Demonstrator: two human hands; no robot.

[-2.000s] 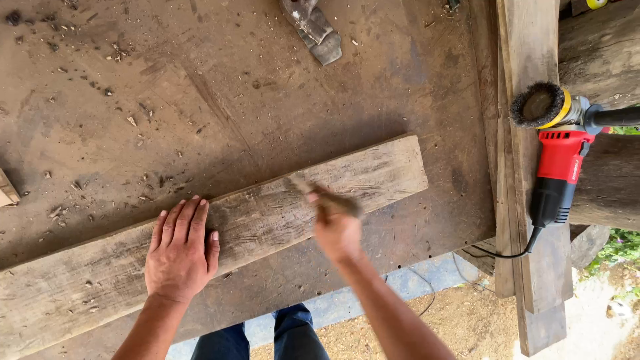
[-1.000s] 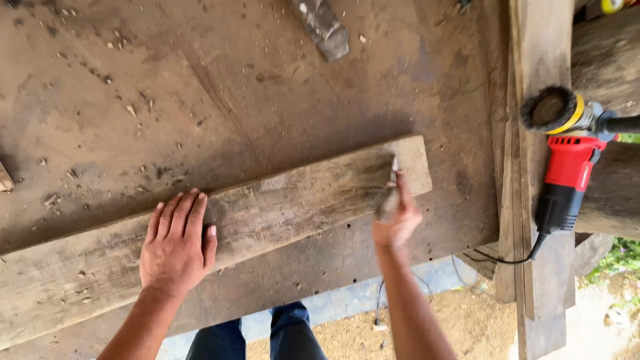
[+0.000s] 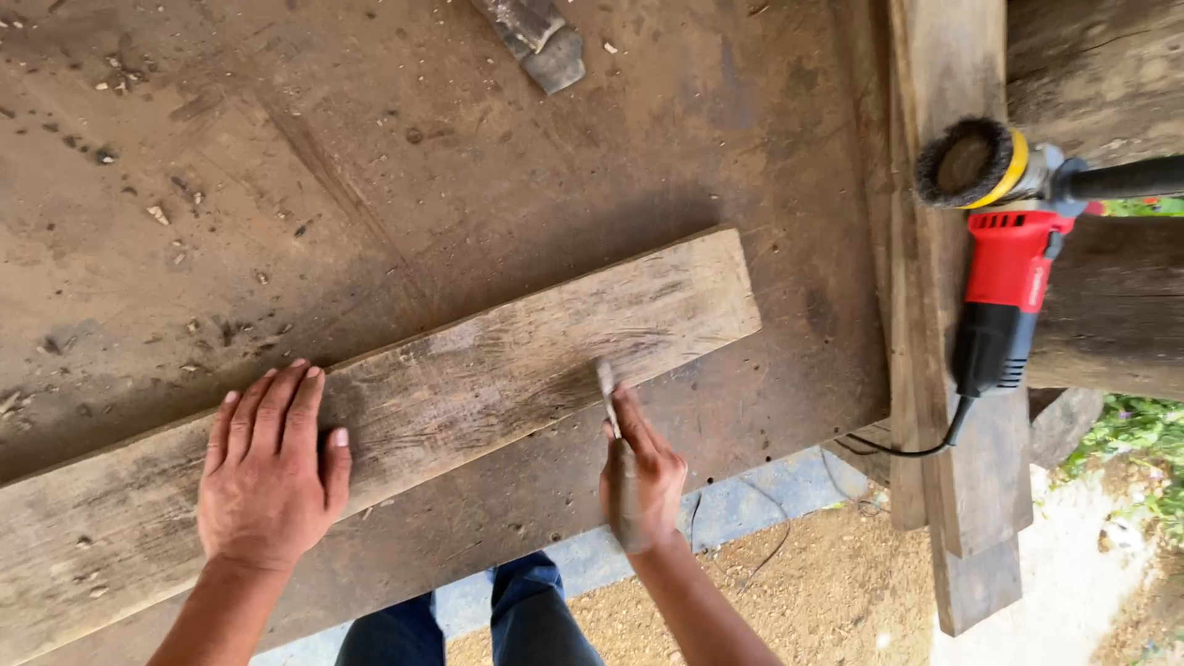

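Note:
A long weathered wooden board [image 3: 546, 324] lies slantwise on a brown worktable [image 3: 592, 166], its squared end toward the right. My left hand [image 3: 273, 462] rests flat on the board's left part, fingers together and thumb apart, gripping nothing. My right hand [image 3: 647, 472] is closed round the handle of a slim hand tool with a narrow metal blade [image 3: 607, 384]. The blade's tip is at the board's lower edge, over scratched, darker wood; motion blur hides its exact kind and whether it touches.
An angle grinder with a wire cup brush [image 3: 1008, 250] lies on stacked planks [image 3: 985, 499] at the right, its cord running down to the left. A worn metal piece [image 3: 550, 55] lies at the top. Wood chips [image 3: 157, 215] are scattered at left.
My right hand with the tool has moved down and left along the board, from near its right end a second ago. My left hand has stayed on the board.

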